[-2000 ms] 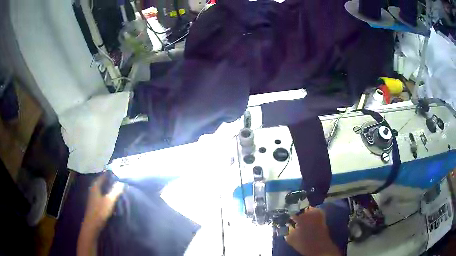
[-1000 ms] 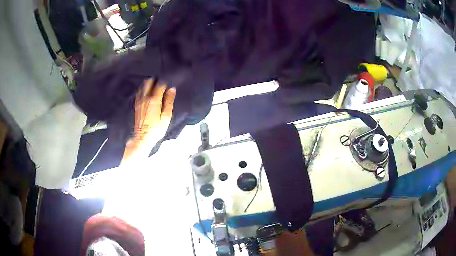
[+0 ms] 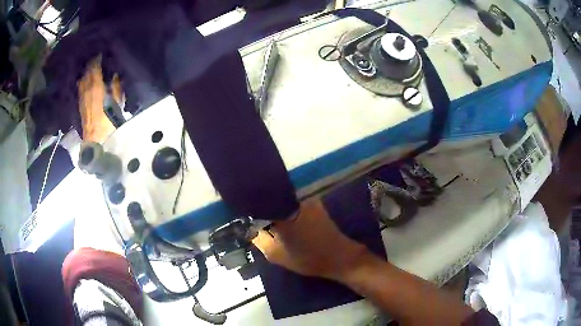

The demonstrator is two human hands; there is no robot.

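The white sewing machine (image 3: 318,121) with a blue stripe fills the middle. A dark purple cloth band (image 3: 229,134) hangs over its arm. My right hand (image 3: 306,242) is below the arm, beside the presser foot parts (image 3: 234,245), above a small dark cloth piece (image 3: 318,293) lying flat. Its fingertips are partly hidden, so its hold is unclear. My left hand (image 3: 95,105) is at the upper left beyond the machine head, at the large dark cloth (image 3: 57,70). It is blurred and partly hidden by the machine; I cannot tell if it grips.
Scissors (image 3: 390,204) lie right of the small piece. White cloth (image 3: 522,274) is heaped at the lower right. A printed label (image 3: 529,159) is at the machine's right end. A red sleeve edge (image 3: 102,274) and checked clothing (image 3: 105,309) show at the lower left.
The view has shifted right and closer to the machine. My left hand has gone from the near cloth to the dark cloth behind the machine. My right hand remains near the presser foot, now more visible.
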